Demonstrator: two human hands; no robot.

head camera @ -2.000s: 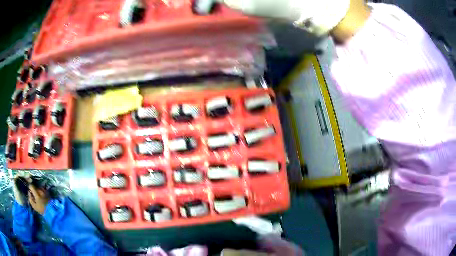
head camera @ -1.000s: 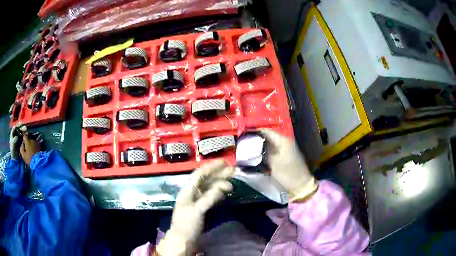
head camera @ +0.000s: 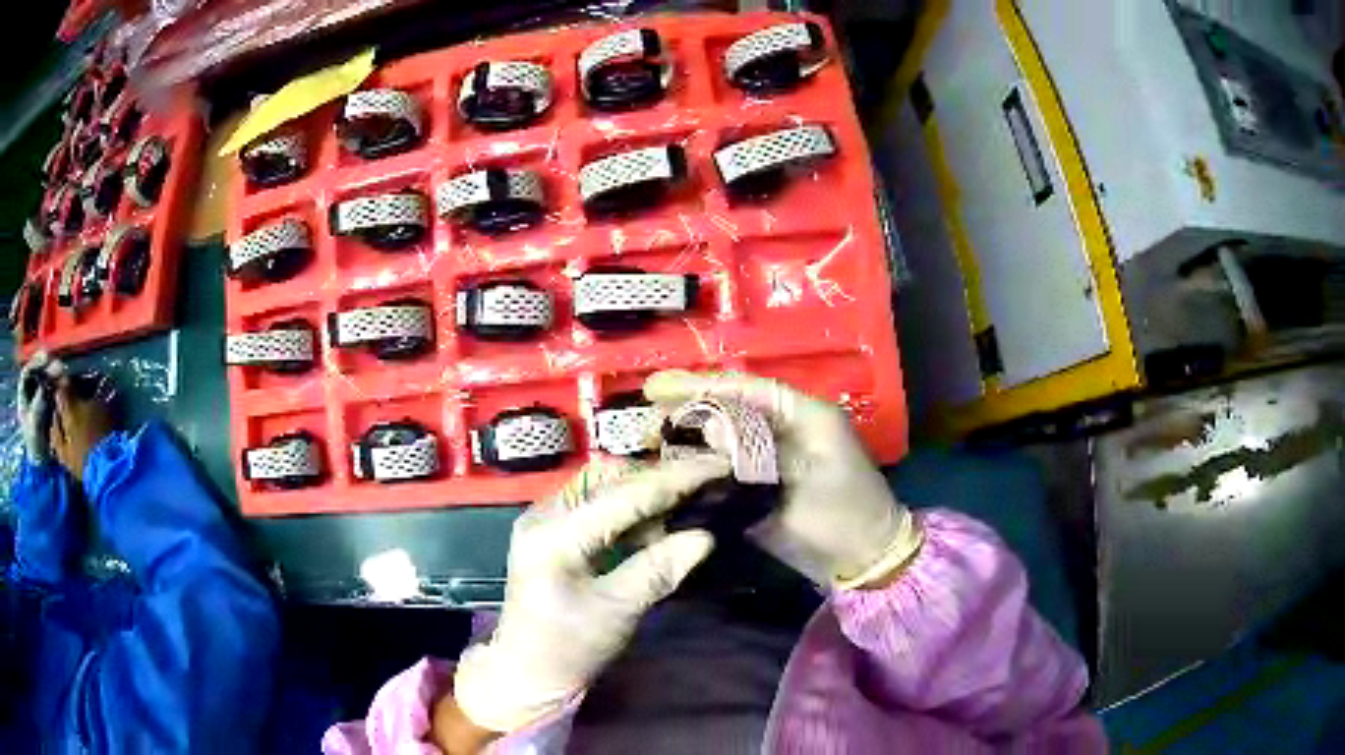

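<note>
A smartwatch [head camera: 749,443] with a pale perforated strap is between my gloved hands, in front of the red compartment tray [head camera: 804,288]. My right hand [head camera: 819,479] holds it, with fingers over its top. My left hand [head camera: 590,568] is at its left side, fingertips against the strap; its thumb is apart. The watch case is mostly hidden by the fingers and dark. Several smartwatches lie in the tray's pockets, one per pocket. Two pockets at the right side hold no watch.
A yellow slip [head camera: 303,101] lies at the tray's far left corner. A second red tray [head camera: 160,295] with watches is at left, near a person's blue sleeves [head camera: 162,546]. A small white wipe [head camera: 390,574] lies on the bench edge. A yellow-edged cabinet [head camera: 1018,192] stands at right.
The view has moved closer to the tray. The white piece at my right hand has gone from there; my hands have come together around a watch. A white wipe now shows on the bench edge.
</note>
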